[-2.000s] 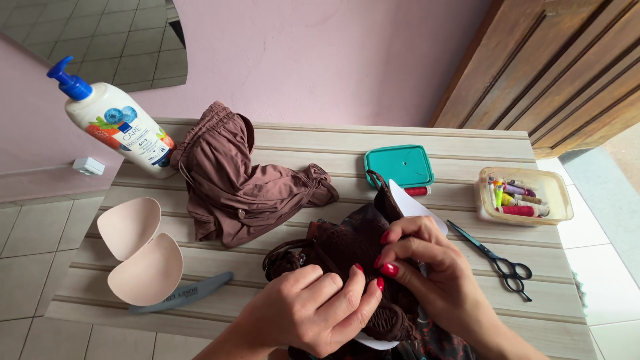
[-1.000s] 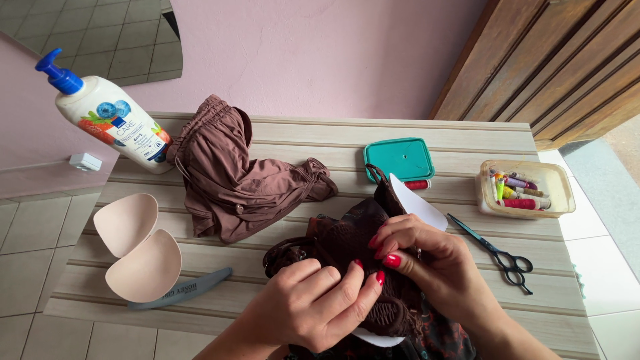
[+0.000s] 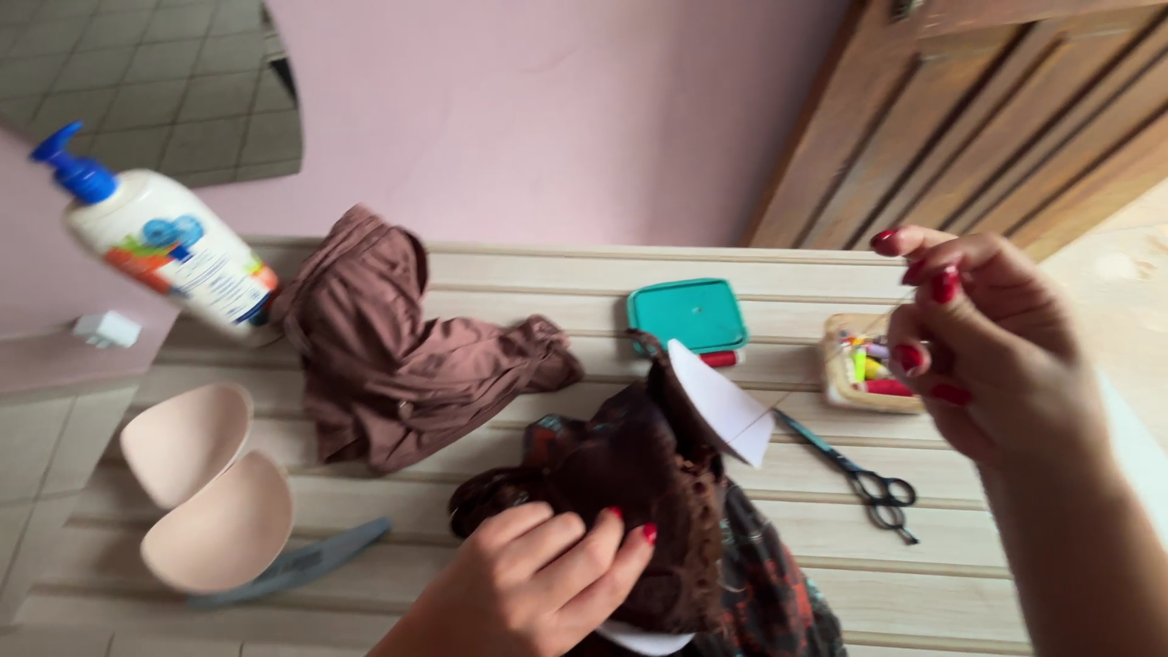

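My left hand pinches the dark brown lace-edged garment near the table's front. A white cup insert stands out of its upper right edge, and more white shows at the bottom. Raised at the right, my right hand has its fingertips pinched together. A thin thread runs from near the white insert toward those fingers. Whether a needle is between them is too blurred to tell. Black-handled scissors lie right of the garment.
Behind are a teal lid, a red thread spool and a box of threads. At left lie a mauve garment, beige cups and a grey nail file; a pump bottle leans there.
My right hand has moved from the garment up and to the right, the thread now stretched out. My left hand stays at the garment.
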